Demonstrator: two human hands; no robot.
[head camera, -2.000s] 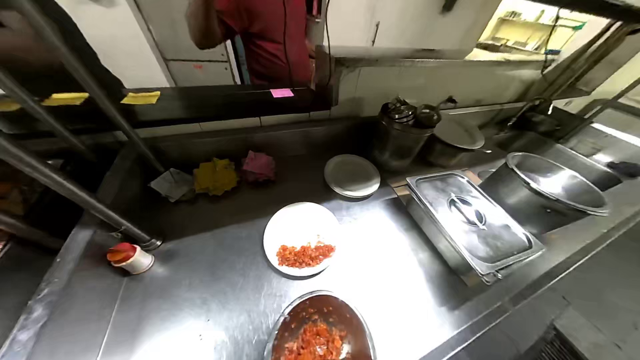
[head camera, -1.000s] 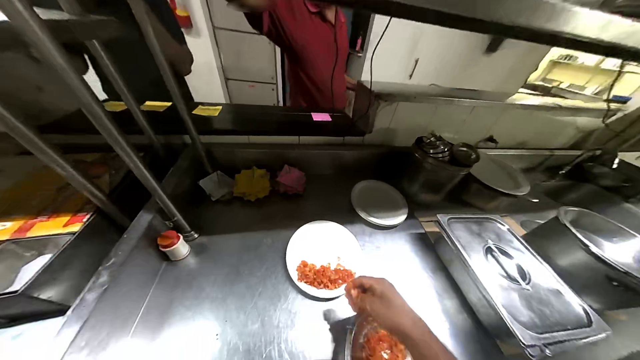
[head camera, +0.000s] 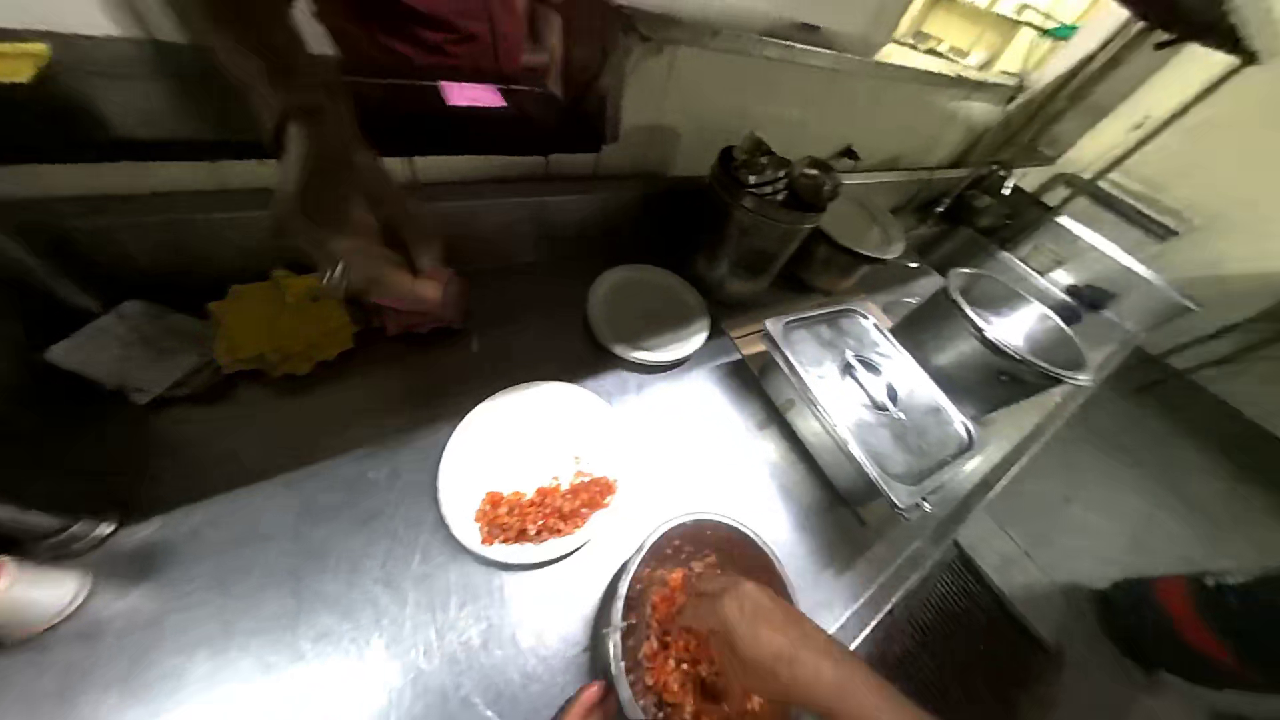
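Note:
My right hand (head camera: 735, 625) reaches into a round metal bowl (head camera: 622, 640), its fingers down in chopped orange-red food (head camera: 665, 640) and partly hidden. At the lower edge, fingertips of my left hand (head camera: 584, 702) show beside the bowl's left side; the rest is out of the frame. Up and to the left of the bowl lies a white plate (head camera: 520, 440), with a strip of the same chopped food (head camera: 545, 510) along its lower part.
A co-worker's hand (head camera: 400, 280) touches pink paper slips beside yellow slips (head camera: 280, 325) and white ones (head camera: 135, 345). Stacked plates (head camera: 648, 312), a utensil container (head camera: 755, 230), a lidded steel pan (head camera: 870, 390) and a large pot (head camera: 990, 340) stand behind and right. A white cup (head camera: 40, 597) is at left.
My right hand has gone from beside the plate's lower edge into the bowl. My left fingertips have come into view. A co-worker's arm now reaches over to the pink slips. The view has swung.

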